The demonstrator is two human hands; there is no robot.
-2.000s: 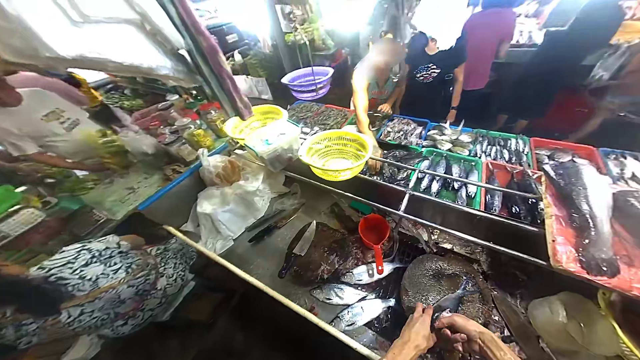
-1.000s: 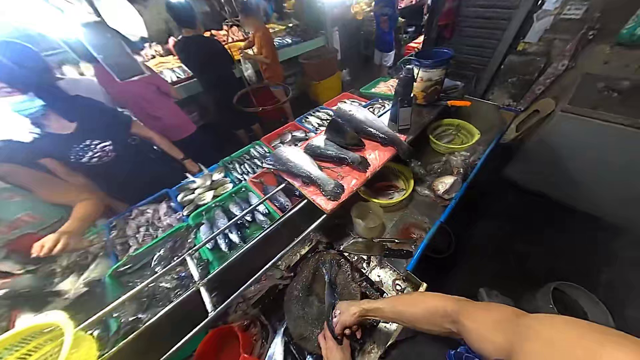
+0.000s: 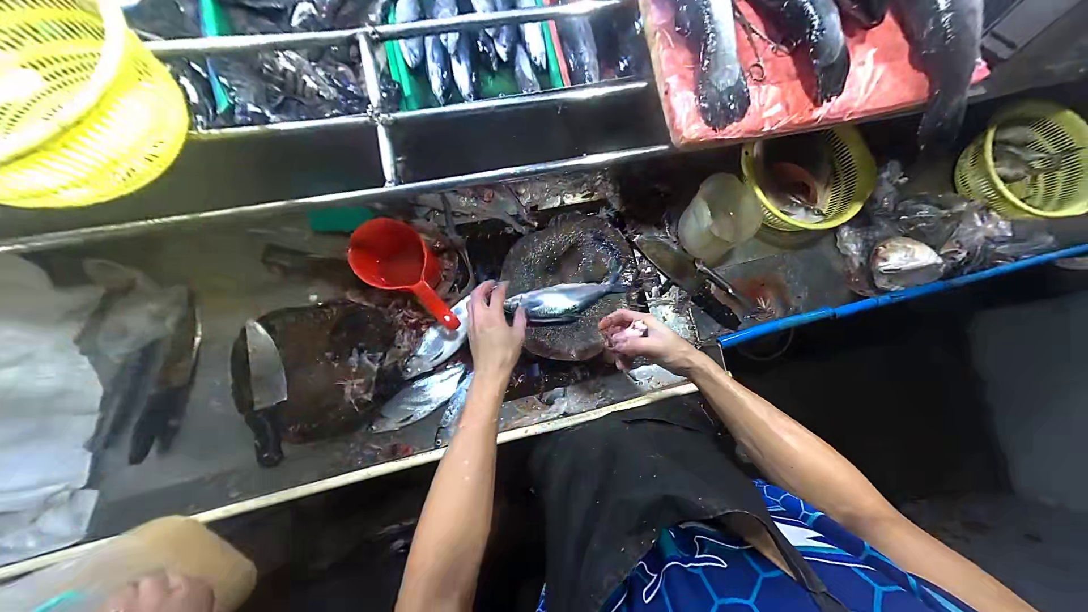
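A silvery fish (image 3: 565, 301) lies across the round chopping block (image 3: 571, 246), its tail toward the right. My left hand (image 3: 495, 327) rests at the fish's head end with the fingertips on it; whether it grips is unclear. Just right of the block, my right hand (image 3: 633, 336) has its fingers curled around a small pale piece that I cannot identify. More silvery fish (image 3: 421, 398) lie left of the block, partly behind my left forearm. A red plastic dipper (image 3: 393, 255) sits beside them, its handle pointing at my left hand.
A cleaver (image 3: 265, 365) lies on a second dark board (image 3: 319, 374) at left. Yellow baskets (image 3: 858, 183) and a translucent plastic container (image 3: 721, 217) stand at right. Metal rails (image 3: 510, 172) and a red tray (image 3: 680, 102) of large fish border the far side. Another person's hand (image 3: 161, 592) shows bottom left.
The view has swung back left and down. My hands, together at the fish one second ago, are now apart, the right one off the fish. The fish now lies crosswise on the block.
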